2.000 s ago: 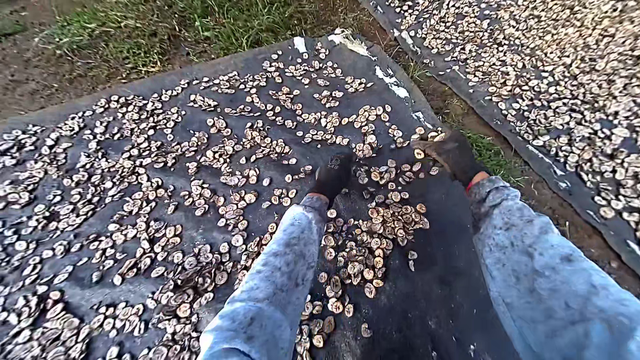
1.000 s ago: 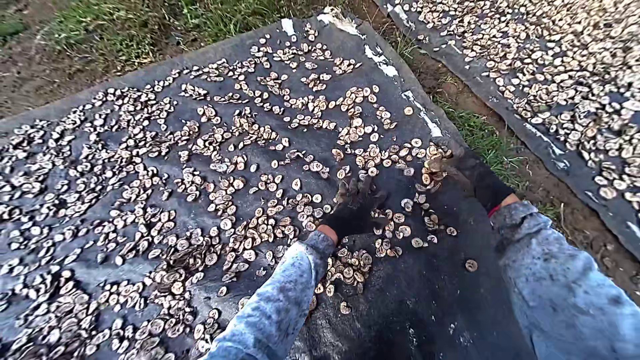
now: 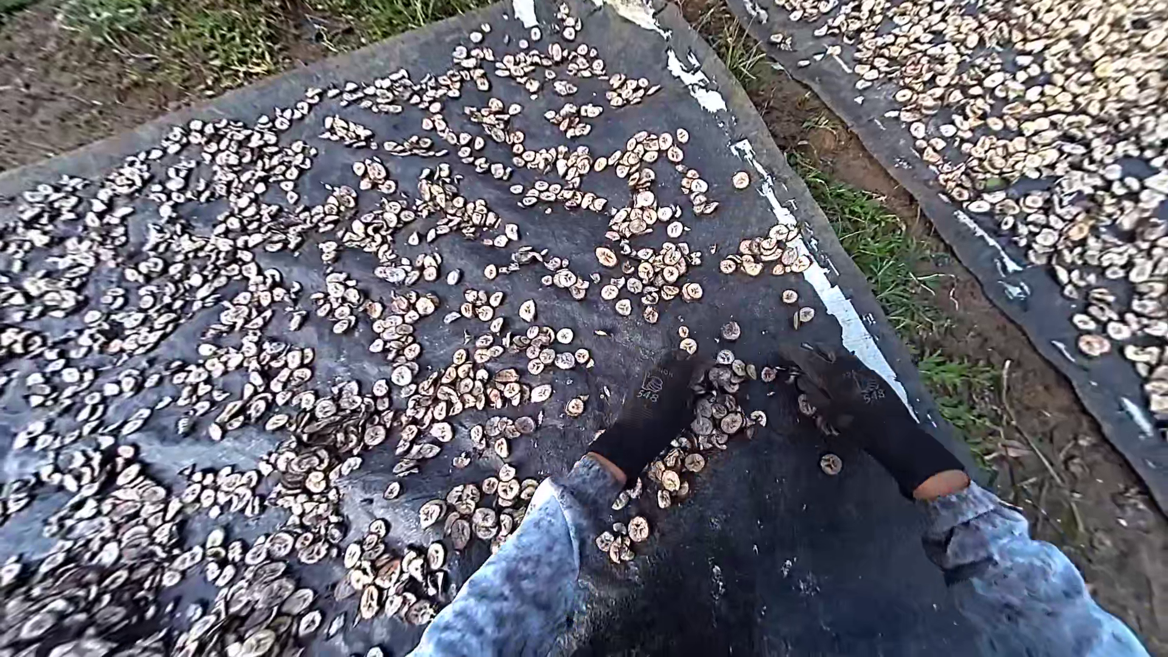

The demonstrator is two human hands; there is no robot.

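Dried, round slices (image 3: 493, 392), pale with dark rims, lie scattered over a black ground sheet (image 3: 776, 566). They look like sliced fruit; which kind I cannot tell. My left hand (image 3: 659, 397), in a black work glove, is low over the sheet against the left side of a small heap of slices (image 3: 721, 415). On the heap's right side is my right hand (image 3: 844, 392), gloved alike, its fingers spread and pointing up-left, a few slices beside the palm. The left fingertips are dark and hard to make out, so whether slices are under them is hidden.
A second black sheet (image 3: 1022, 292), thickly covered with slices, lies at the right. Between the sheets runs a strip of bare soil and grass (image 3: 867, 237). White torn patches (image 3: 839, 310) mark the near sheet's right edge. More grass (image 3: 210, 36) grows beyond its far edge.
One second ago my right hand was on a clump of slices near the sheet's right edge; now its fingers are spread beside the small heap. My left hand's spread fingers have come closer together.
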